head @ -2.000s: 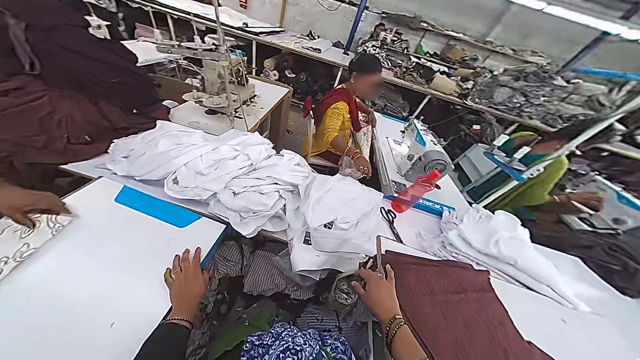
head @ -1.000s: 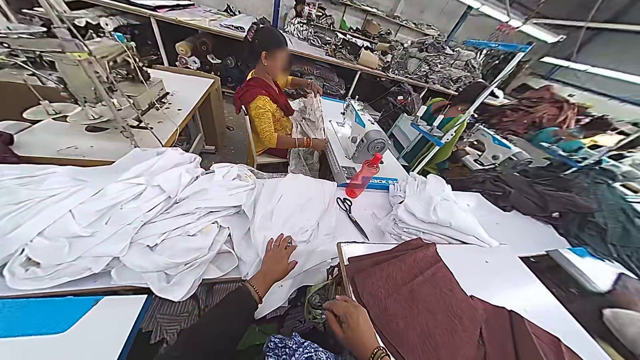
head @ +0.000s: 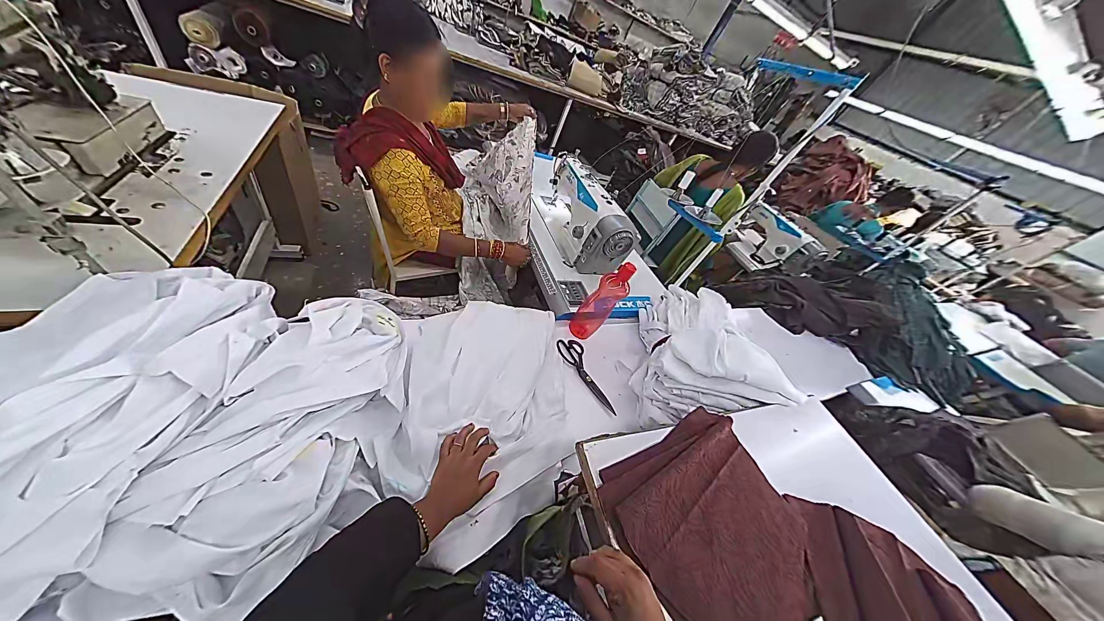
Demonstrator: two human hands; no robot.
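Note:
My left hand (head: 459, 474) lies with fingers spread on a layer of white fabric (head: 487, 371), pressing on its near part. My right hand (head: 614, 582) is at the bottom, beside the near corner of the table that bears maroon fabric (head: 699, 509); its fingers are curled, and whether they grip anything cannot be told. Heaped white cloth pieces (head: 190, 414) cover the left side. Black-handled scissors (head: 586, 375) lie beyond my hands, between the white layer and a bundle of white pieces (head: 716, 354). A red plastic bottle (head: 602, 302) lies tilted just past the scissors.
A co-worker in yellow (head: 410, 190) sits across the table, holding patterned fabric (head: 504, 190) near a white sewing machine (head: 595, 216). Another machine (head: 95, 129) stands at the upper left. A gap holding dark cloth (head: 548, 543) lies between the white fabric and the maroon-covered table.
My left hand has moved from the edge of the white table at left onto the white fabric. The co-worker's far hand has risen with the patterned fabric. The view has turned and come nearer.

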